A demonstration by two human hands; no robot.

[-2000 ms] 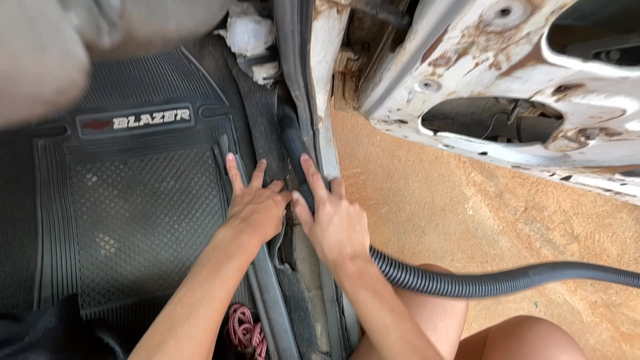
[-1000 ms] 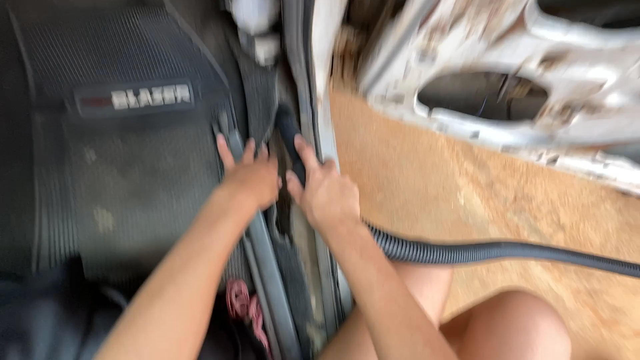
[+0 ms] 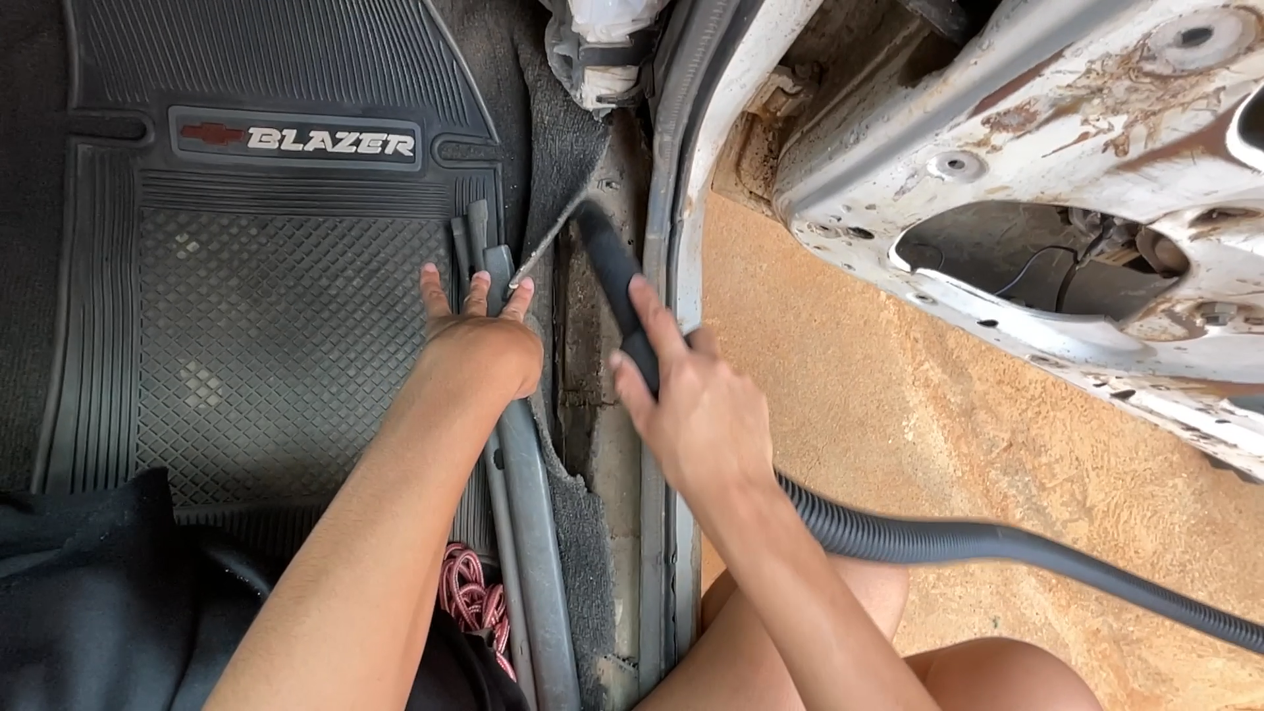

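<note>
My right hand (image 3: pixel 701 405) grips a black vacuum nozzle (image 3: pixel 614 272), whose tip rests at the bared metal door sill channel (image 3: pixel 585 395). From behind that hand a ribbed black vacuum hose (image 3: pixel 908 538) runs off to the right. My left hand (image 3: pixel 481 336) lies spread, palm down, over the grey sill trim strip (image 3: pixel 538 553) and the edge of the carpet (image 3: pixel 583 553), which is folded back from the sill. Left of it lies a black rubber floor mat (image 3: pixel 276 326) with a Blazer badge.
The rusty white car door (image 3: pixel 879 197) stands open at the right over sandy ground (image 3: pixel 829 395). A rubber door seal (image 3: pixel 660 494) runs along the sill. Red patterned cord (image 3: pixel 472 602) and black cloth (image 3: pixel 89 592) lie at the lower left. A wrapped bundle (image 3: pixel 602 59) hangs at the top.
My left hand has moved left, from the carpet gap onto the trim strip and carpet edge. More of the metal channel shows, with the nozzle still in my right hand.
</note>
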